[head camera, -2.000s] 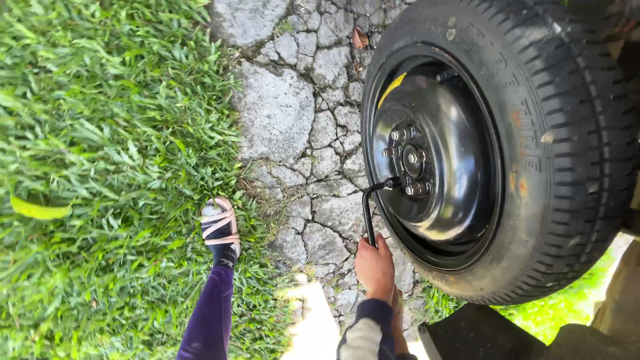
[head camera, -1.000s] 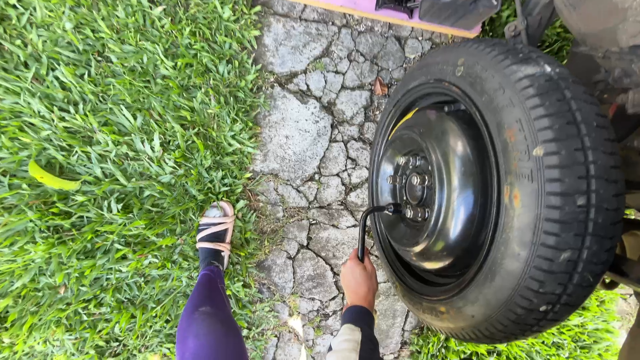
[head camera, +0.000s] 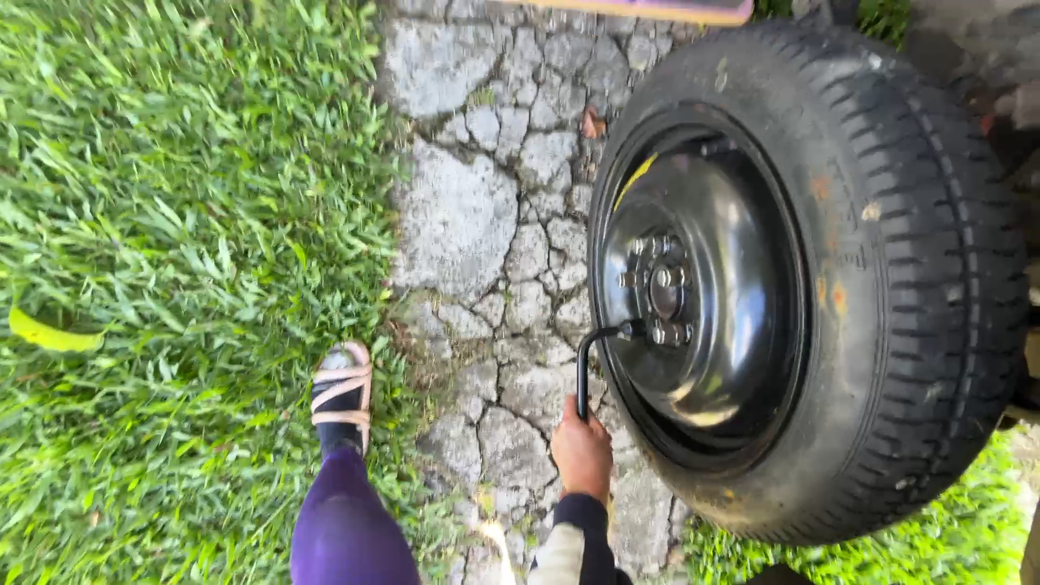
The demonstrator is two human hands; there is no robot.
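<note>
My right hand point(head camera: 582, 453) is closed around the shaft of a black L-shaped lug wrench point(head camera: 582, 374), low and left of the wheel. The wrench's socket end points at the lower lug nuts point(head camera: 671, 333) of a black steel wheel point(head camera: 735, 301); whether it sits on a nut, I cannot tell. Several more shiny nuts ring the hub. A worn black tire point(head camera: 845, 341) with brown stains surrounds the wheel, which bears a yellow mark point(head camera: 636, 180). My left hand is out of view.
Cracked concrete paving point(head camera: 451, 219) runs between the tire and the grass point(head camera: 187, 203). A foot in a strappy sandal point(head camera: 341, 394), below a purple-clad leg, rests at the grass edge. Part of a purple board or mat point(head camera: 650, 8) shows at the top. Dark vehicle parts lie behind the tire.
My right hand keeps its hold on the wrench throughout. The view has shifted; the dark item on the purple board, visible one second ago, is now out of frame.
</note>
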